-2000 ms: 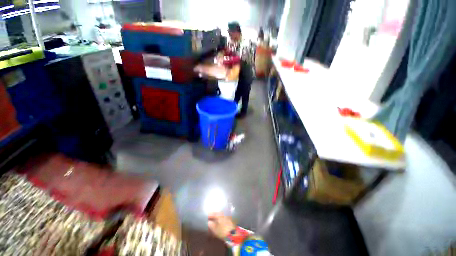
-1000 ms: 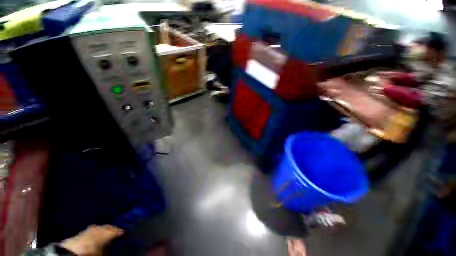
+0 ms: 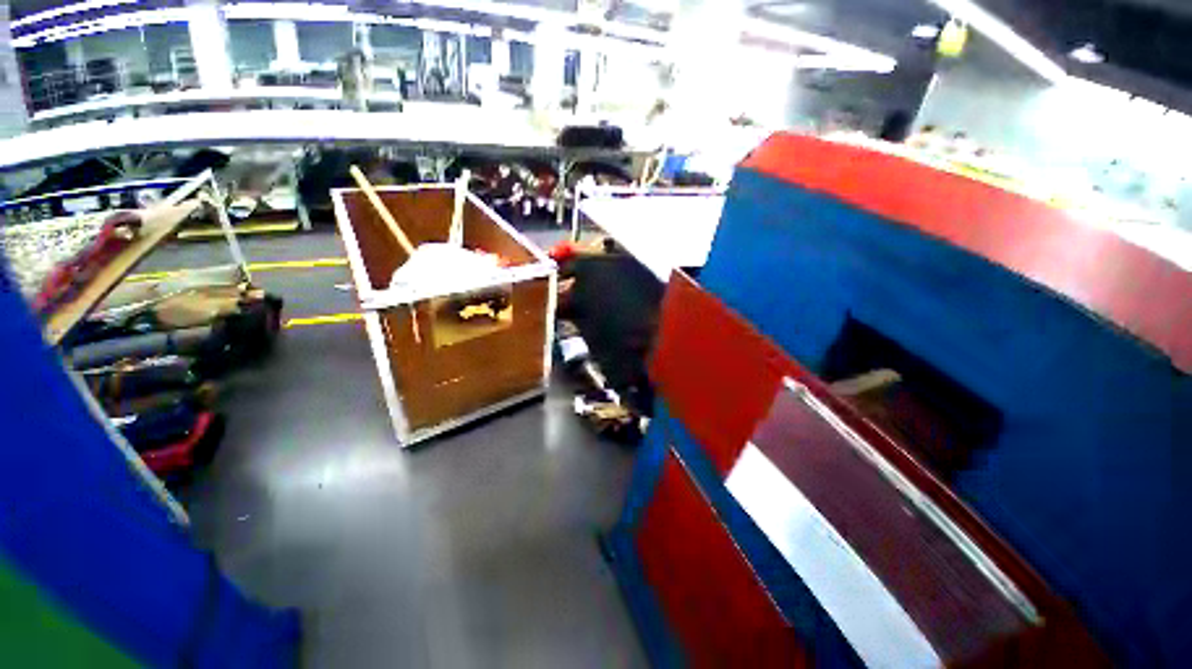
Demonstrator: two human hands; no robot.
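Neither of my hands shows in the head view. Nearest in front of me on the right is a large blue and red press [image 3: 771,248], with a white sheet [image 3: 824,562] and a dark maroon panel on its side. Ahead on the floor stands a large brown scrap cart [image 3: 458,373] with a white frame. White material [image 3: 451,268] and some red bits lie in it, and a wooden stick leans up out of it.
A blue machine body [image 3: 92,497] is close at the left edge. Grey floor [image 3: 418,536] runs between it and the press. Rolls and bundles [image 3: 170,340] lie by a rack at left. Scraps [image 3: 608,412] lie beside the cart. Long white tables [image 3: 288,128] stand behind.
The view has turned left and moved forward to the cart. The blue bin, the control panel, the other person and my hands have left the picture.
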